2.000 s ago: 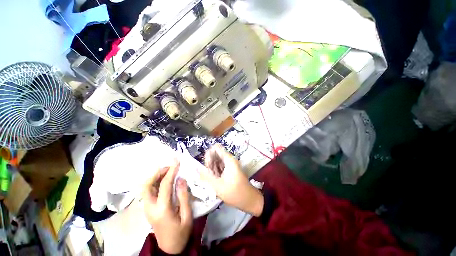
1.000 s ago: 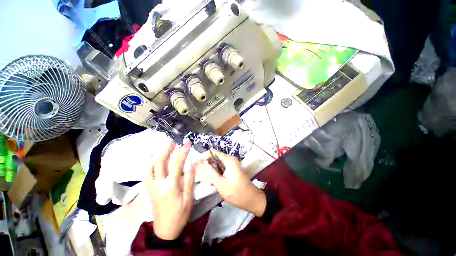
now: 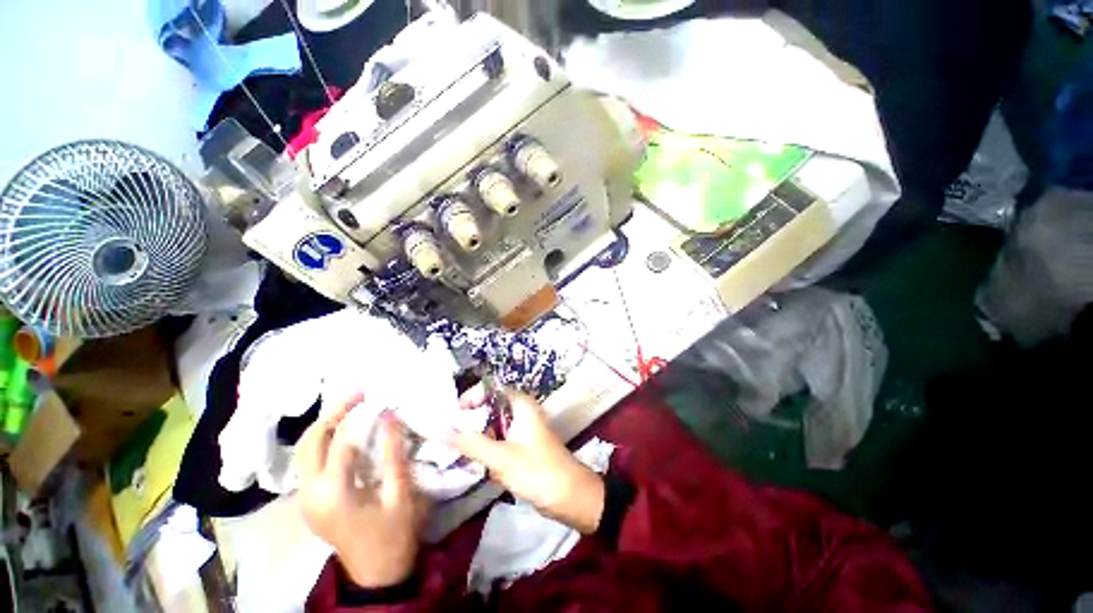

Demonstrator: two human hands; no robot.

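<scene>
A white fabric piece (image 3: pixel 360 359) lies bunched on the table left of the presser foot area, over black fabric (image 3: pixel 216 443). My left hand (image 3: pixel 366 491) rests on its near edge with fingers spread; whether it pinches the cloth is not clear. My right hand (image 3: pixel 533 461) holds small dark and reddish thread snips (image 3: pixel 496 413) in the palm, with its thumb and fingertips at the fabric's right edge. The overlock machine (image 3: pixel 479 180) stands just beyond my hands. Black-and-white trimmings (image 3: pixel 515 357) lie beside the foot.
A desk fan (image 3: pixel 108 246) stands at the left, above a cardboard box with green spools (image 3: pixel 17 395). Green patterned cloth (image 3: pixel 713 180) lies right of the machine. Red thread (image 3: pixel 648 365) is near the table's front edge. A grey plastic bag (image 3: pixel 827 371) hangs below. White fabric (image 3: pixel 521 539) is on my lap.
My left hand has moved left and down along the white fabric, which is more bunched. My right hand has moved slightly left and down, still with the snips. The camera view has shifted a little.
</scene>
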